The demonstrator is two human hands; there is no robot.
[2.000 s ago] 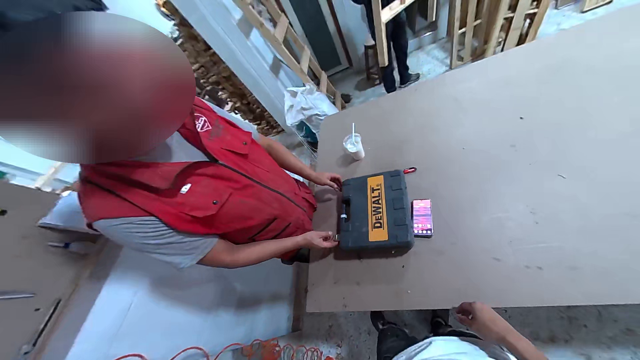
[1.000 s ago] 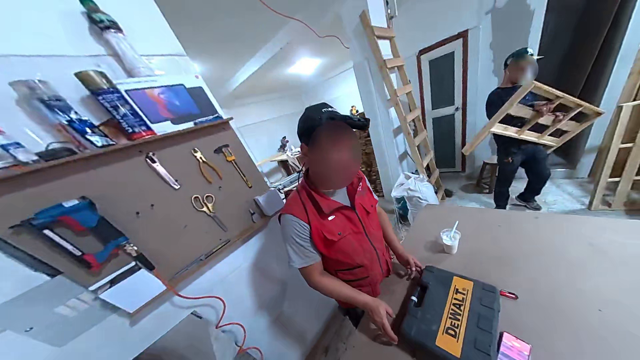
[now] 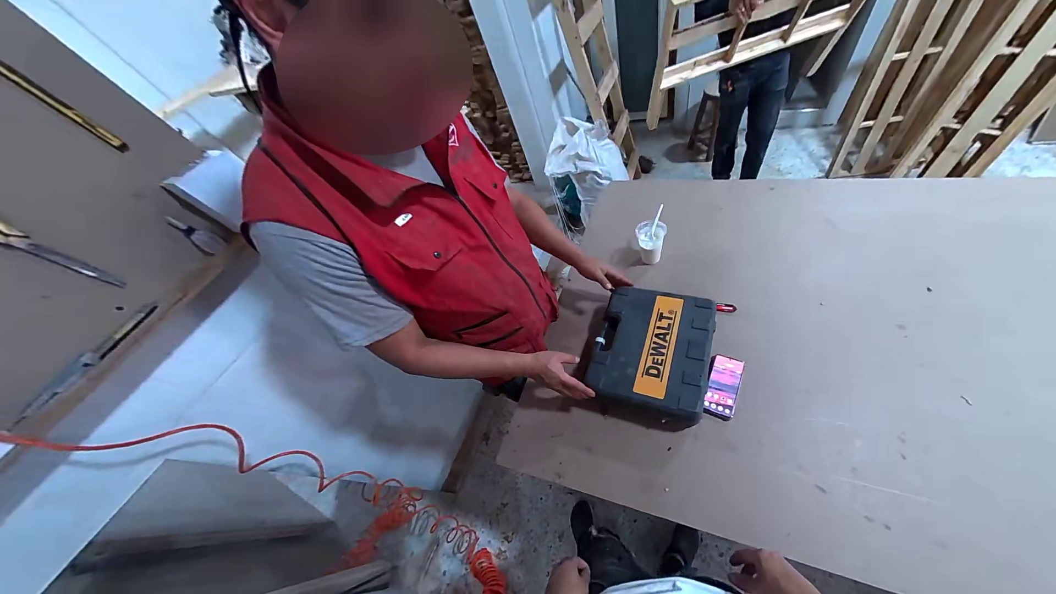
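At the lower edge of the head view are both of my hands, low beside my body. My left hand (image 3: 568, 576) is partly cut off by the frame, and its fingers are hard to make out. My right hand (image 3: 767, 571) is near the table's edge with fingers loosely bent and nothing seen in it. Farther up, a closed black DeWalt tool case (image 3: 697, 338) lies on the brown table (image 3: 866, 330). A person in a red vest (image 3: 429, 239) has both hands at the case's handle side. A smartphone (image 3: 724, 386) with its screen lit lies beside the case.
A plastic cup with a straw (image 3: 651, 241) and a small red object (image 3: 726, 308) are on the table. An orange coiled hose (image 3: 388, 520) trails over the floor at lower left. Behind, another person holds a wooden frame (image 3: 759, 45); more wooden frames (image 3: 949, 91) lean at right.
The view has swung strongly down from the tool wall seen one second ago. My hands, out of view then, show at the bottom edge. The case remains on the table by the co-worker's hands.
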